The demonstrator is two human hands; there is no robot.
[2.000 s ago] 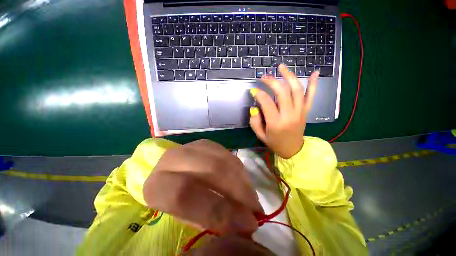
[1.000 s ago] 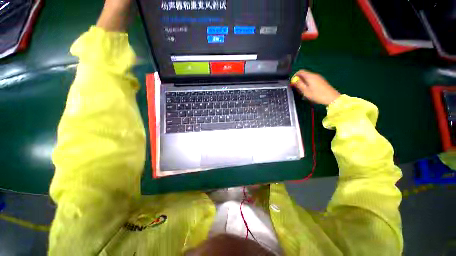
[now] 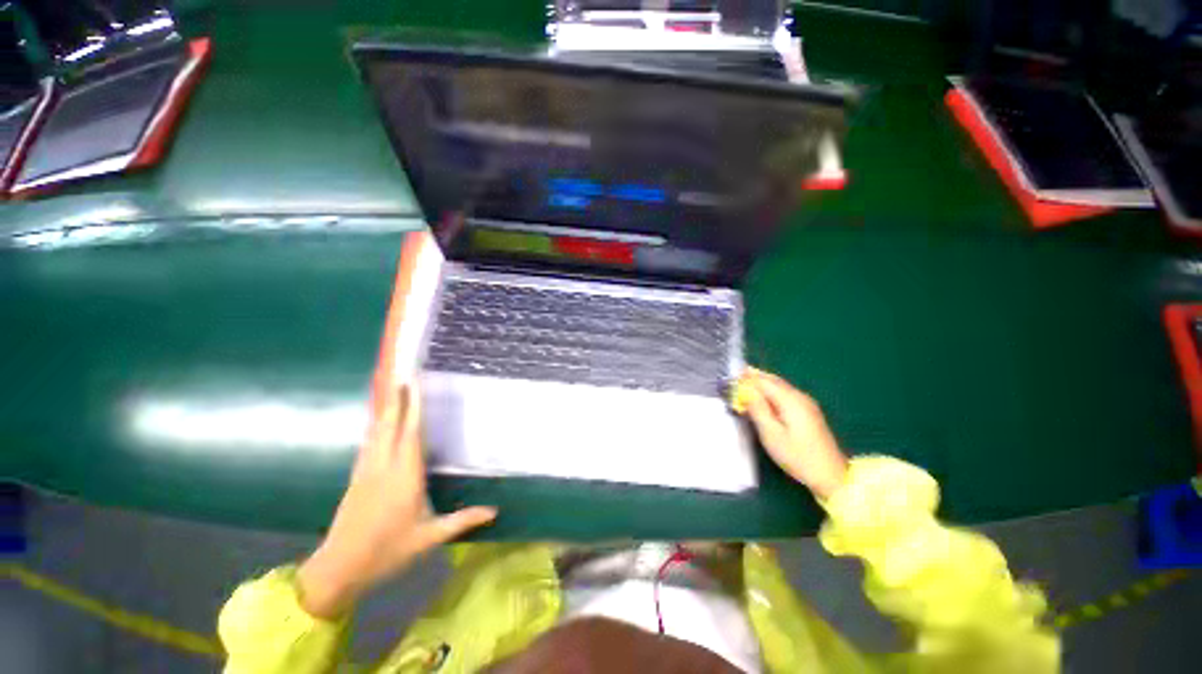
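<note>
The open laptop (image 3: 587, 428) stands in front of me on a red carrier (image 3: 397, 323) with a white border. Its dark screen (image 3: 593, 158) shows blurred blue, green and red buttons. My left hand (image 3: 389, 494) lies along the laptop's left front edge, thumb spread away. My right hand (image 3: 784, 421) is at the right edge beside the palm rest, with yellow finger cots (image 3: 746, 392) on bent, closed fingertips. Whether they pinch anything is hidden by blur. A red cord (image 3: 668, 569) hangs at my chest; none shows beside the laptop's right edge.
The green bench (image 3: 949, 369) curves across the view. Other devices on red carriers lie at the back left (image 3: 112, 119), back right (image 3: 1055, 138) and far right edge (image 3: 1180, 349). Another unit (image 3: 672, 37) stands behind the laptop's screen. Blue objects show below the bench at both sides.
My left hand has come from beside the screen to the laptop's left front edge. My right hand has moved nearer along the right edge. The cord beside the laptop no longer shows. The laptop is turned slightly.
</note>
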